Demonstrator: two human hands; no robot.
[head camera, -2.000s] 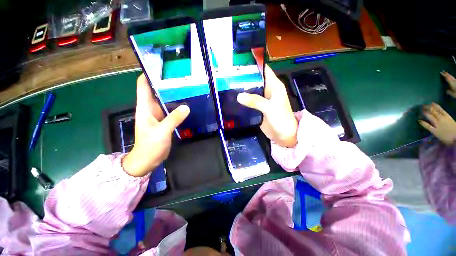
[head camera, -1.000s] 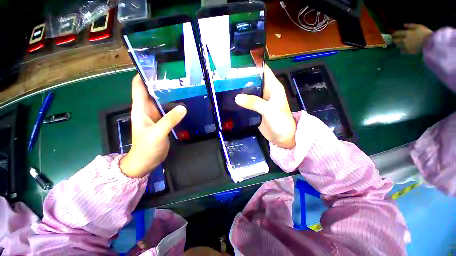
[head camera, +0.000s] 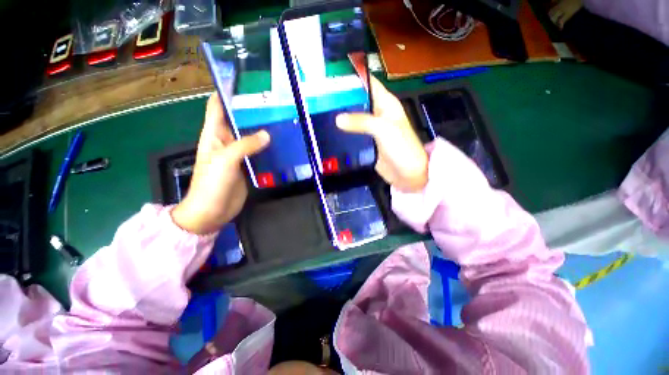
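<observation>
My left hand (head camera: 220, 165) holds a lit smartphone (head camera: 273, 139) by its left edge, thumb on the screen. My right hand (head camera: 385, 135) holds a second lit smartphone (head camera: 339, 150) by its right edge, thumb on the screen. The two phones are raised side by side above the black phone tray (head camera: 282, 231), the right one overlapping the left. Both screens show a live camera-like picture with a red button near the bottom. In the tray, a phone (head camera: 356, 216) lies below the right phone, another (head camera: 458, 132) lies in the right slot, and others are partly hidden by my left arm.
A brown board (head camera: 411, 53) at the back holds a white cord (head camera: 447, 22) and a dark phone (head camera: 506, 36). A blue pen (head camera: 455, 74) lies near it. Another pen (head camera: 66, 170) and small markers lie left. Red-framed pieces (head camera: 149, 40) are at back left. Another person's sleeve (head camera: 649, 183) is at right.
The two held phones have come closer together and overlap more; the right one moved left. The phone in the tray below now shows a red button. The other person's hand at the right has moved away.
</observation>
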